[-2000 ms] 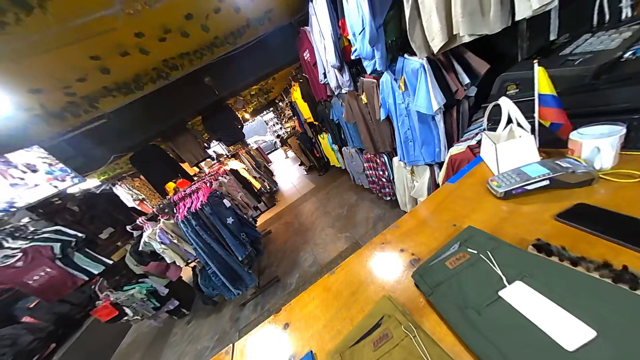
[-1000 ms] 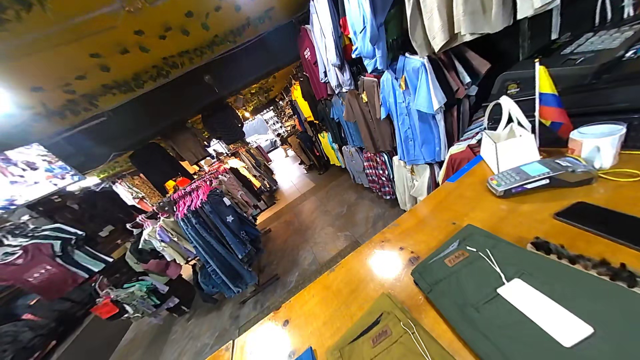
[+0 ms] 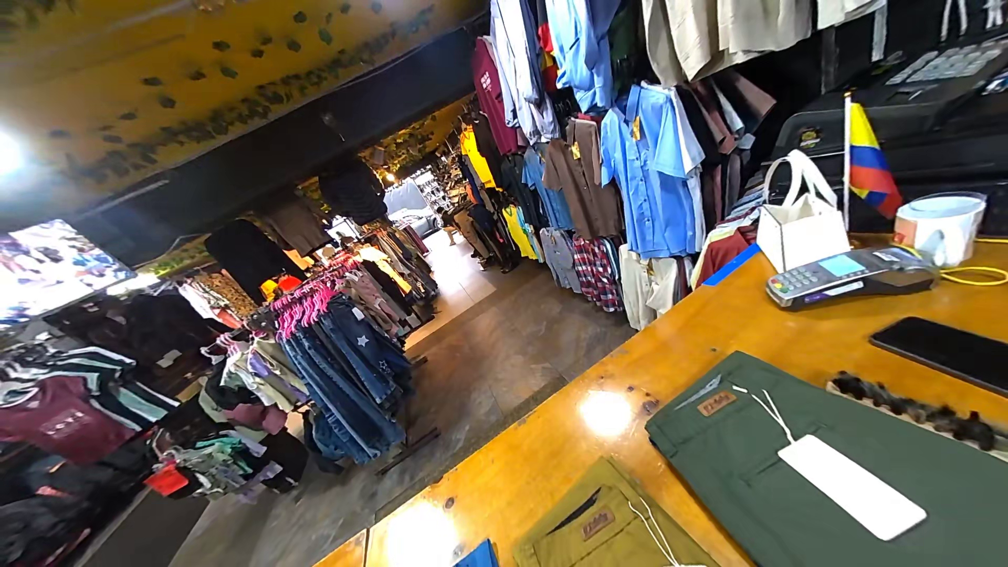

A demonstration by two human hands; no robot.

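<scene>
Neither my left hand nor my right hand shows in the head view. Folded dark green trousers [image 3: 858,496] lie on the wooden counter [image 3: 543,425] at the lower right, with a blank white hang tag [image 3: 852,487] on a white string across them. Left of them, folded olive-tan trousers [image 3: 583,543] with a brown patch are cut off by the bottom edge. A corner of something blue [image 3: 477,554] shows beside these. A black phone [image 3: 945,353] rests near the right edge, above a dark, bristly strip [image 3: 913,409] that I cannot name.
Farther back on the counter are a card payment terminal [image 3: 846,276], a small white bag [image 3: 802,224], a tricolour flag [image 3: 869,161] and a white cup [image 3: 941,224]. Beyond the counter, jeans [image 3: 339,370] hang on a rack and shirts [image 3: 650,169] hang along the wall.
</scene>
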